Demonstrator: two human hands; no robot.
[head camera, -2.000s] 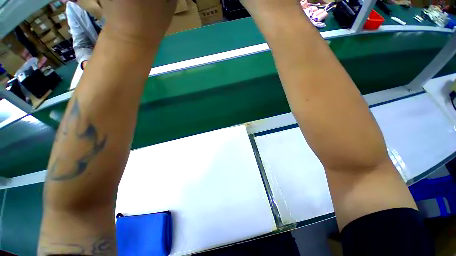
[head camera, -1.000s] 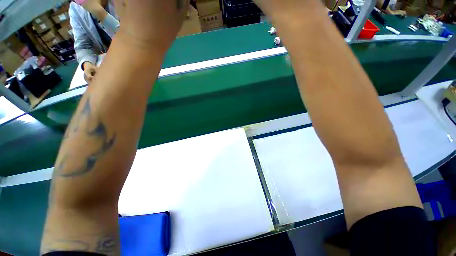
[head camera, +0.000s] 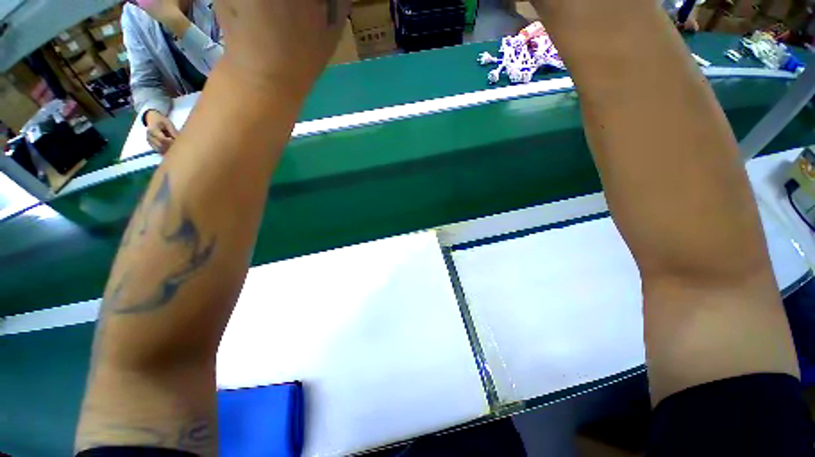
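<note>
Both my forearms reach up past the top edge of the view. My left hand is cut off by the top edge; only the wrist area shows at the upper left. My right hand is also cut off at the top, right of centre. Fingers and anything held are out of the picture. Below lies a white work board, with a second white surface to its right across a dark seam. A blue zip pouch lies at the board's near left edge, partly hidden by my left forearm.
A green conveyor belt runs across behind the boards, between pale rails. Pink-white bundled cords lie on the green surface beyond. A person in a grey jacket sits at the far left. Cartons and black crates stand behind.
My right forearm has moved steadily to the right, and my left forearm slightly right. The pink-white cords are again visible between the arms. The pouch has stayed in place.
</note>
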